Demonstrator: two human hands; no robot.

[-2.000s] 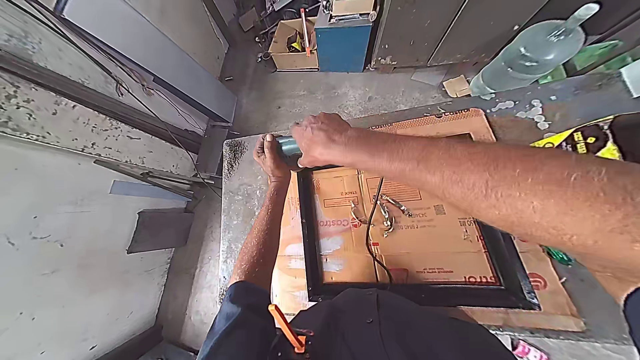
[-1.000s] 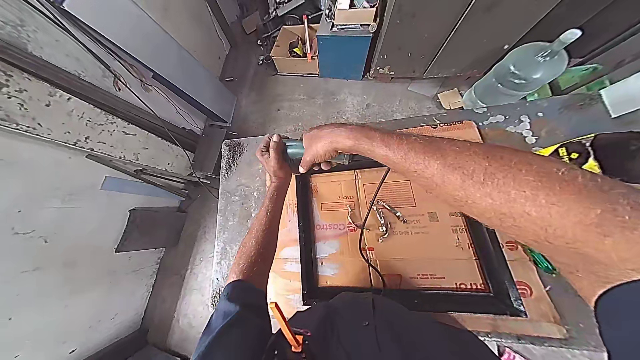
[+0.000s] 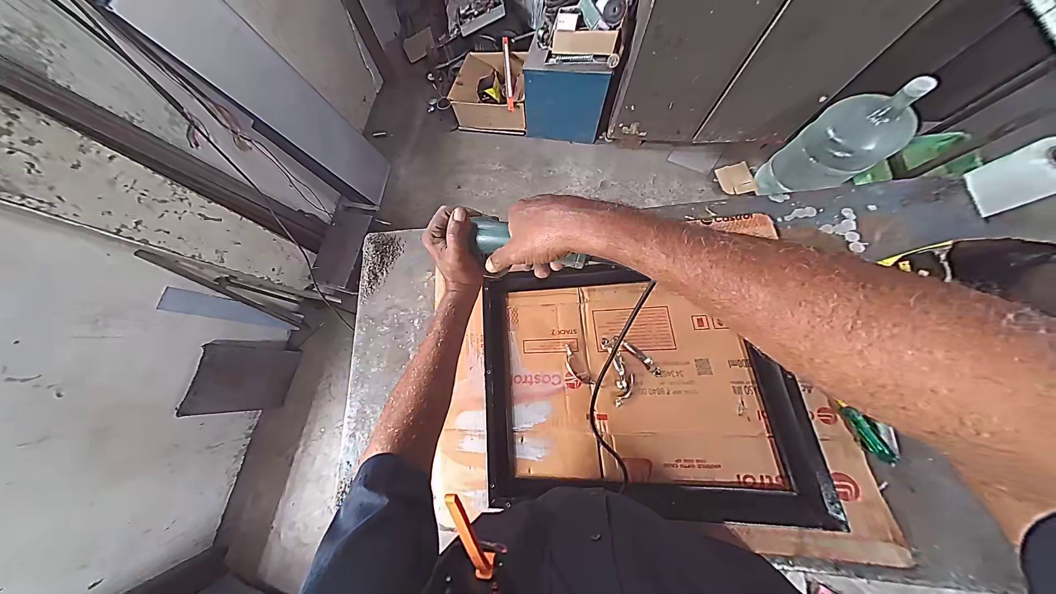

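Observation:
My left hand [image 3: 454, 247] grips the left end of a green-blue cylindrical power tool body [image 3: 490, 236] at the far left corner of a black frame [image 3: 497, 396]. Around the same tool, farther right, my right hand [image 3: 549, 235] is closed, and its forearm crosses the frame's far right part. The tool's working end is mostly hidden behind my right hand. The frame lies on a flattened printed cardboard box [image 3: 536, 326]. Inside it are several small metal handle-like fittings [image 3: 623, 379], and a black cable [image 3: 594, 412] runs over them.
The cardboard covers part of a grey worktable [image 3: 396, 305]. A green-handled tool [image 3: 870, 433] lies at the right, near a black and yellow bag [image 3: 973, 260]. Beyond the table stand a large clear bottle [image 3: 850, 136], a blue cabinet [image 3: 565, 103] and an open carton [image 3: 487, 111]. Metal sheets lean at left.
Both hands stay on the tool at the frame's far left corner. My right hand and forearm have shifted slightly; the frame and fittings look unmoved.

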